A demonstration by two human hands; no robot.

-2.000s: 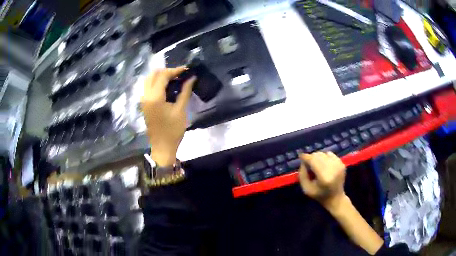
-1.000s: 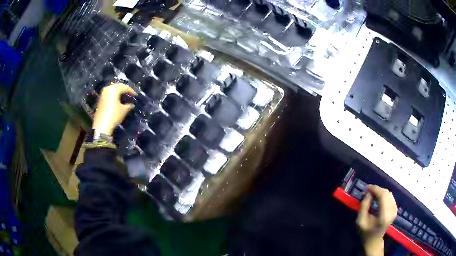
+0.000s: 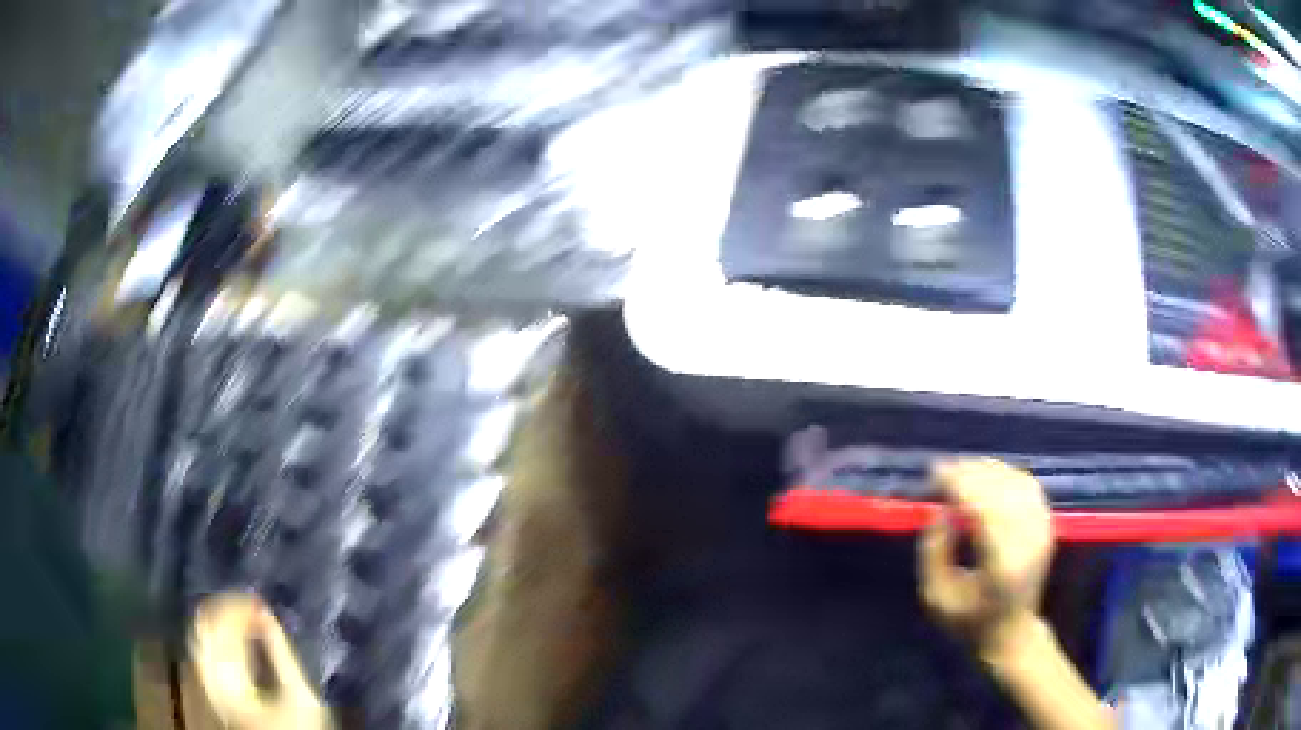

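Observation:
The picture is strongly blurred. My left hand (image 3: 250, 663) is at the bottom left, over the near left part of a blister tray (image 3: 460, 556) with rows of dark housings (image 3: 293, 456). It is too blurred to tell whether it holds anything. My right hand (image 3: 992, 549) is curled above the red edge of the keyboard tray; its fingers are bent, and what is between them cannot be told. The black marking fixture (image 3: 873, 243) lies on the white machine table (image 3: 699, 321). Its four pockets show light patches and no housings.
A keyboard (image 3: 1127, 478) lies on the red-edged tray (image 3: 856, 511). A black and red mouse mat (image 3: 1213, 307) is at the right. Shiny blurred trays (image 3: 428, 186) lie behind the blister tray. A blue bin with pale parts (image 3: 1184, 620) stands at the lower right.
The view has swung right, so the fixture now shows nearer the middle. My left hand has moved down to the near side of the blister tray. My right hand stays by the keyboard tray.

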